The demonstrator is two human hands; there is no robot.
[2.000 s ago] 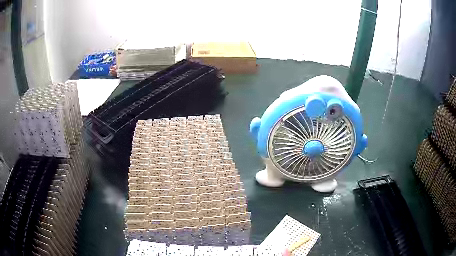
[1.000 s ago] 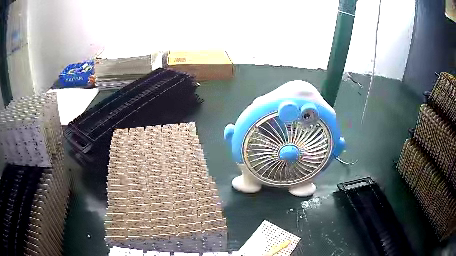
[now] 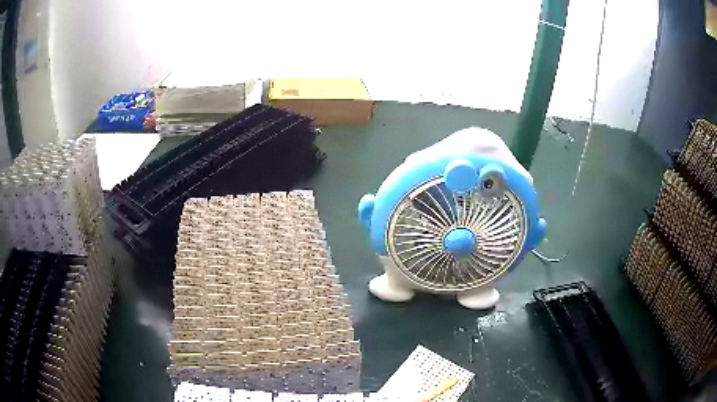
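Observation:
A white PCB panel point(image 3: 228, 394) with small dark marks shows along the bottom edge, cut off by the frame. Behind it a stepped stack of tan-edged PCB panels point(image 3: 255, 283) lies on the dark green bench. A pale dotted card point(image 3: 417, 373) lies at the bottom, right of the stack, with a small yellow-orange strip point(image 3: 440, 388) on it. Neither of my hands is in view; what holds the white panel, if anything, is below the frame.
A blue and white fan point(image 3: 458, 228) stands right of the stack. An empty black rack point(image 3: 586, 338) lies beyond it. Loaded racks stand at left point(image 3: 79, 330) and right point(image 3: 676, 275). Black racks point(image 3: 220, 157), a yellow box point(image 3: 321, 98) and a blue box point(image 3: 127, 110) are at the back.
Since the first frame the view has shifted, so the bench things sit further left in the picture. The pinkish tip seen by the yellow strip two seconds ago no longer shows.

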